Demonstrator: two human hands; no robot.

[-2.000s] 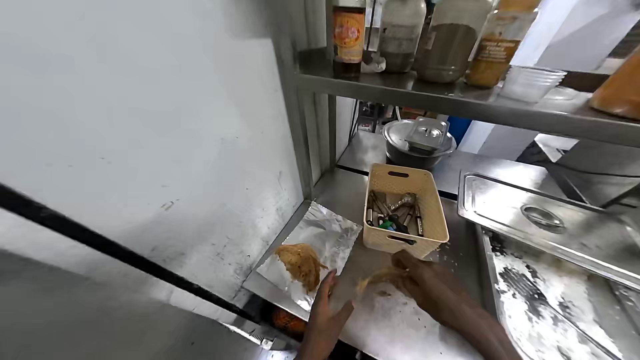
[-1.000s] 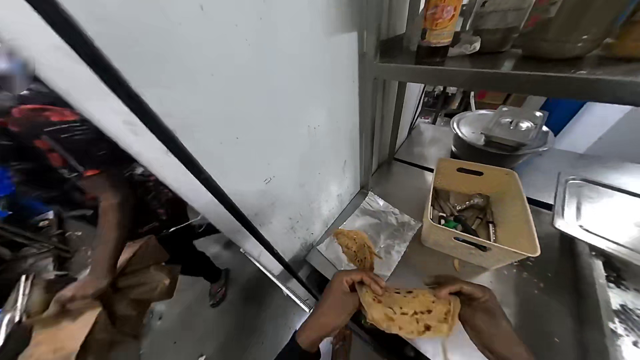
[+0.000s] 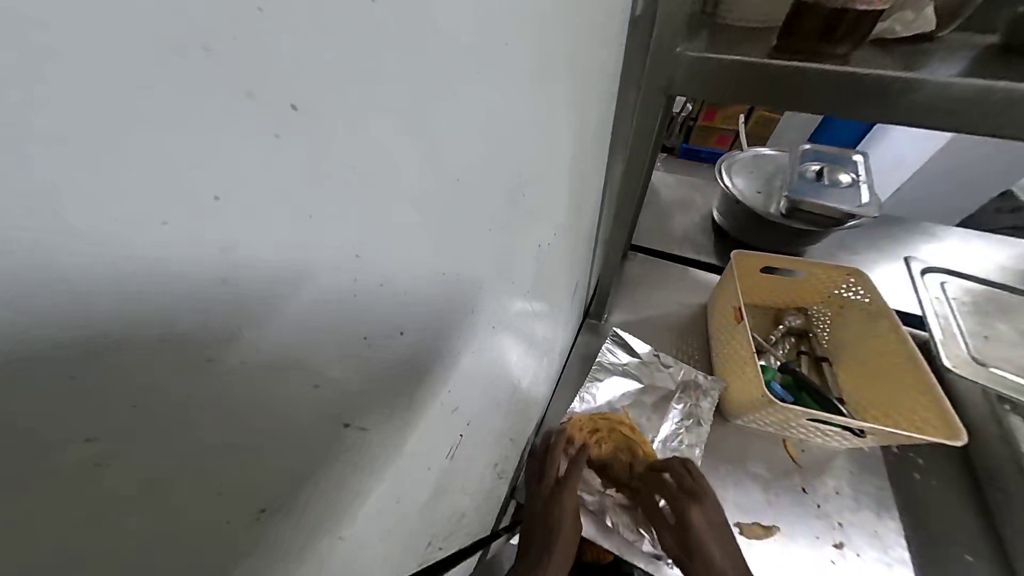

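A browned, folded flatbread point(image 3: 612, 448) lies on a crinkled sheet of aluminium foil point(image 3: 652, 388) beside the white wall. My left hand point(image 3: 556, 488) touches the bread's left edge with its fingers. At the bread's right edge, the fingers of my right hand point(image 3: 680, 508) are bent around it. The fingertips partly hide the bread's lower side, so whether there is one piece or more cannot be told. Bits of bread point(image 3: 756, 530) lie on the steel counter to the right of my right hand.
A beige plastic basket point(image 3: 920, 400) of utensils stands right of the foil. Behind it are a lidded metal pot point(image 3: 748, 216) and a small steel container point(image 3: 828, 180). A steel shelf point(image 3: 848, 92) overhangs the counter. A metal tray lid point(image 3: 972, 328) lies at the right.
A second ago both hands held up a flatbread at the counter's front; now they are at the bread on the foil. The person seen at the left is out of view as the view shifted.
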